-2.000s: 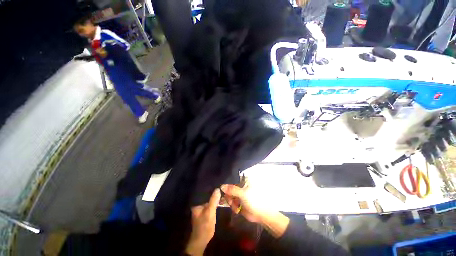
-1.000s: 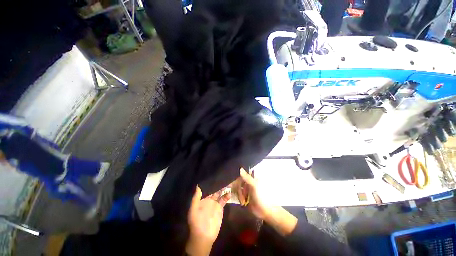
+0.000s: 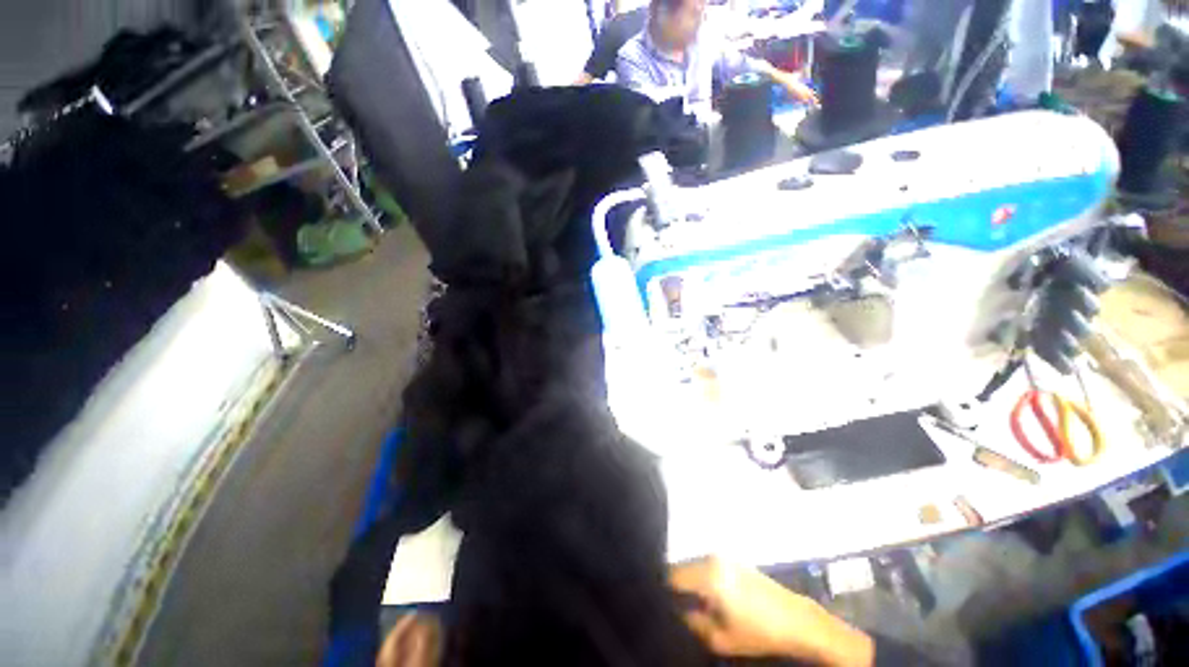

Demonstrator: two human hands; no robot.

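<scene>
A large black garment [image 3: 541, 482] hangs over the left end of the white sewing table and down towards my lap. My left hand [image 3: 412, 641] is at the bottom edge of the picture, mostly cut off and hidden by the cloth. My right hand [image 3: 730, 610] is at the table's front edge, at the right side of the garment, with its fingers against the cloth and partly hidden. I cannot tell what either hand holds. The white and blue sewing machine [image 3: 848, 215] stands right of the garment.
A smartphone [image 3: 866, 451], small metal strips [image 3: 1005, 464] and red and yellow-handled scissors [image 3: 1056, 427] lie on the table [image 3: 808, 521]. Dark thread cones [image 3: 848, 81] stand behind the machine. A person [image 3: 672, 55] is beyond. A blue crate [image 3: 1137, 589] is at lower right.
The view has shifted. My hands have moved lower and apart, and the black garment has been drawn down between them. The person walking in the aisle is out of view.
</scene>
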